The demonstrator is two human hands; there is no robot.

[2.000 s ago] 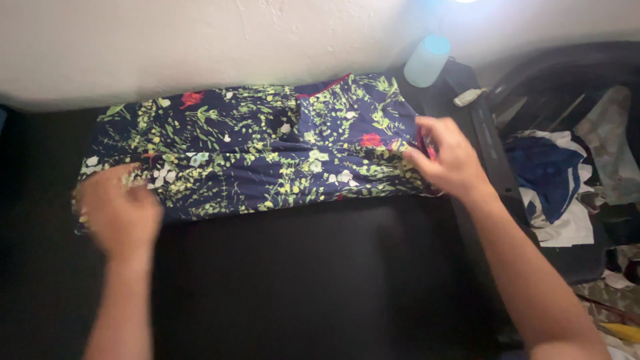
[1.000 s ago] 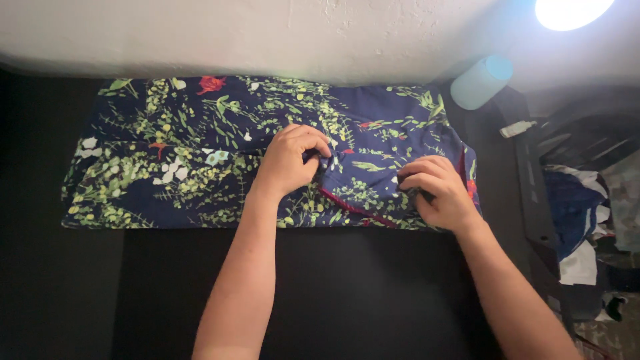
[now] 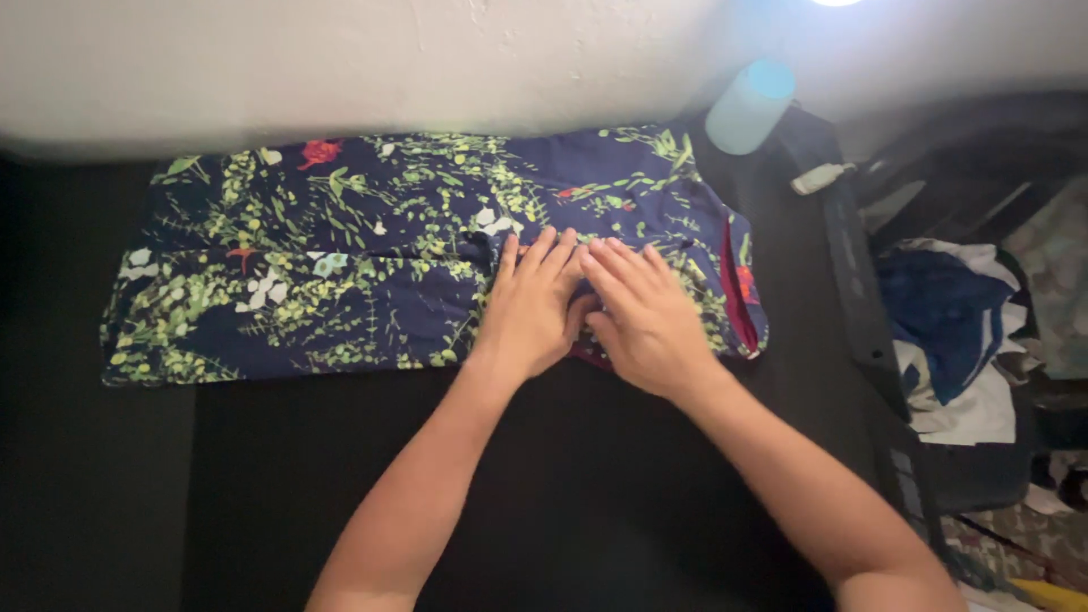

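A navy garment with a floral print (image 3: 408, 204) lies flat, folded lengthwise, on a black surface (image 3: 544, 493). Dark red trim shows at its right end and along part of the near edge. My left hand (image 3: 535, 306) rests palm down on the fabric, right of the garment's middle, fingers a little spread. Beside it, my right hand (image 3: 646, 314) also presses flat on the cloth, its fingertips close to the left hand's. The fabric under both palms is hidden, and neither hand grips anything that shows.
Along the far side runs a pale wall (image 3: 357, 68). A light blue cylindrical container (image 3: 748, 110) stands at the back right, near a small white object (image 3: 820, 178). Farther right, a dark chair (image 3: 960, 161) holds a pile of blue and white clothes (image 3: 943, 323).
My left hand has moved from the garment's left end, two seconds ago, to right of its middle. My right hand has shifted left from the right end, and both now lie flat, side by side.
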